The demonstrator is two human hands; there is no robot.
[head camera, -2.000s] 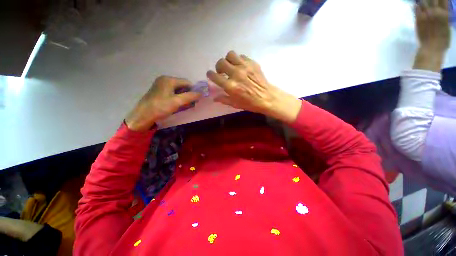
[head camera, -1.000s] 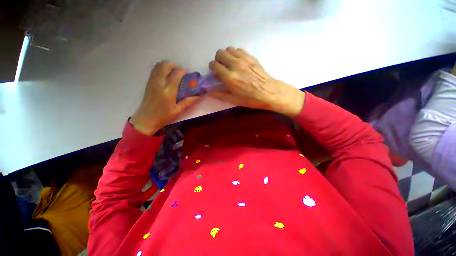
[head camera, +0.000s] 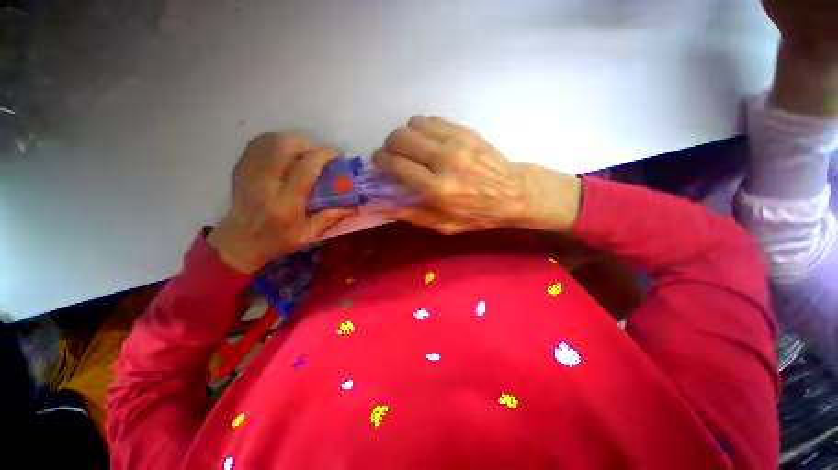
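A small blue-purple pack [head camera: 336, 185] with an orange-red square mark is held between both hands at the near edge of the white table [head camera: 588, 83]. My left hand [head camera: 276, 188] is closed around its left end, with the thumb below and fingers above. My right hand [head camera: 459, 174] grips the thin, pale lilac, shiny film [head camera: 384, 188] that extends from the pack's right end. The fingers of my right hand are curled and hide the far end of the film.
A neighbour's arm in a white-lilac sleeve [head camera: 783, 184] reaches over the table at the right. A blue crate [head camera: 285, 280] with dark purple packs is partly visible below the table edge by my left forearm. Dark film-wrapped material [head camera: 809, 404] lies lower right.
The pack with the orange-red mark has come into clear view between my hands, and both hands sit slightly lower in the picture. The neighbour's hand left the upper right and reappears there.
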